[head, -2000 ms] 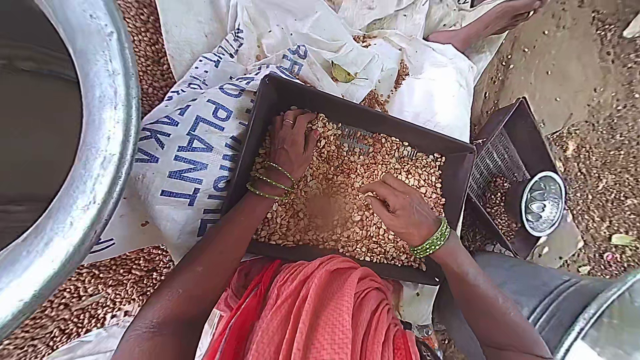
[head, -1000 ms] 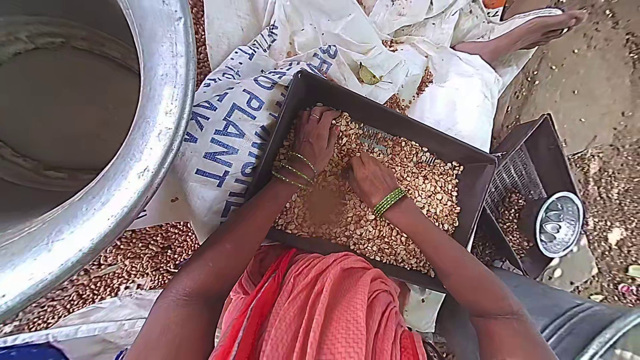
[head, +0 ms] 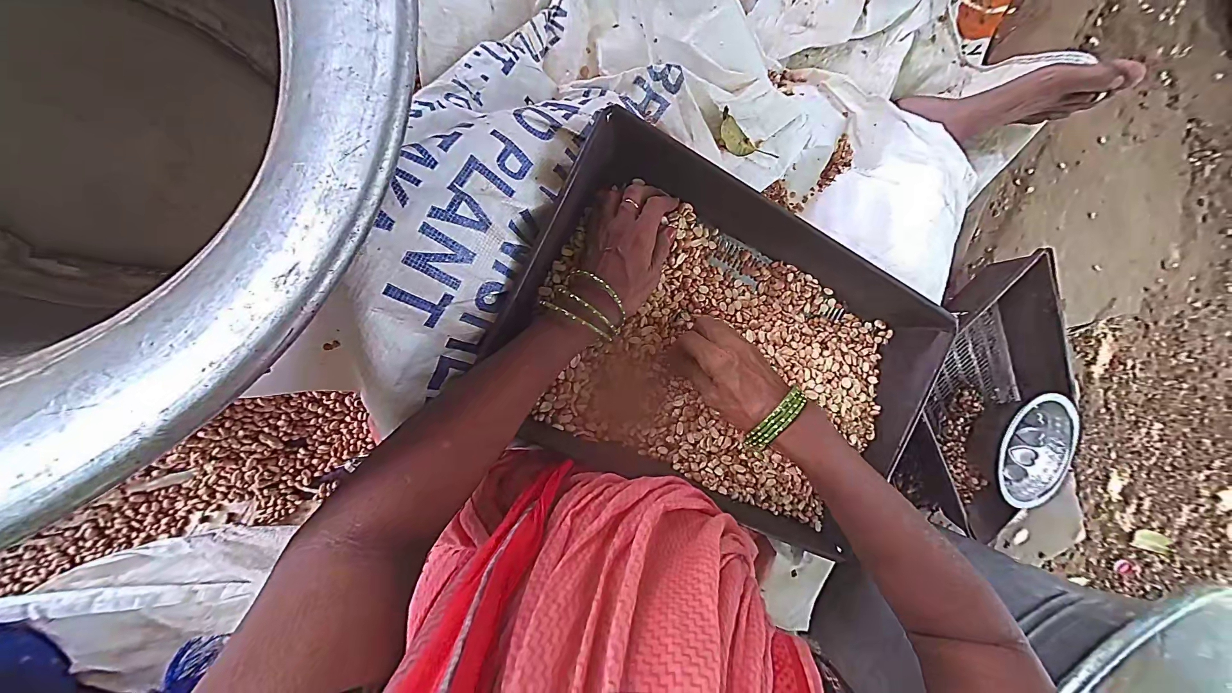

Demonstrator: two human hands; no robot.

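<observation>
A dark rectangular tray with a mesh bottom lies tilted across the front of my body, holding a layer of pale split seeds or nuts. My left hand, with a ring and green bangles, rests on the seeds at the tray's upper left corner, fingers slightly bent. Near the middle, my right hand touches the seeds with curled fingers; its fingertips are hidden, so I cannot tell whether it pinches any. Mesh shows through the seeds beyond my hands. A brownish blur covers part of the seeds left of my right hand.
A large metal vessel fills the upper left. Printed white sacks lie under the tray. Right of it, a second dark sieve tray holds seeds and a metal cup. Brown seeds lie at left. A person's bare foot is upper right.
From two seconds ago to one second ago, my right hand moved left across the seeds toward my left hand; now it is lower, nearer the tray's middle. My left hand stays at the upper left corner.
</observation>
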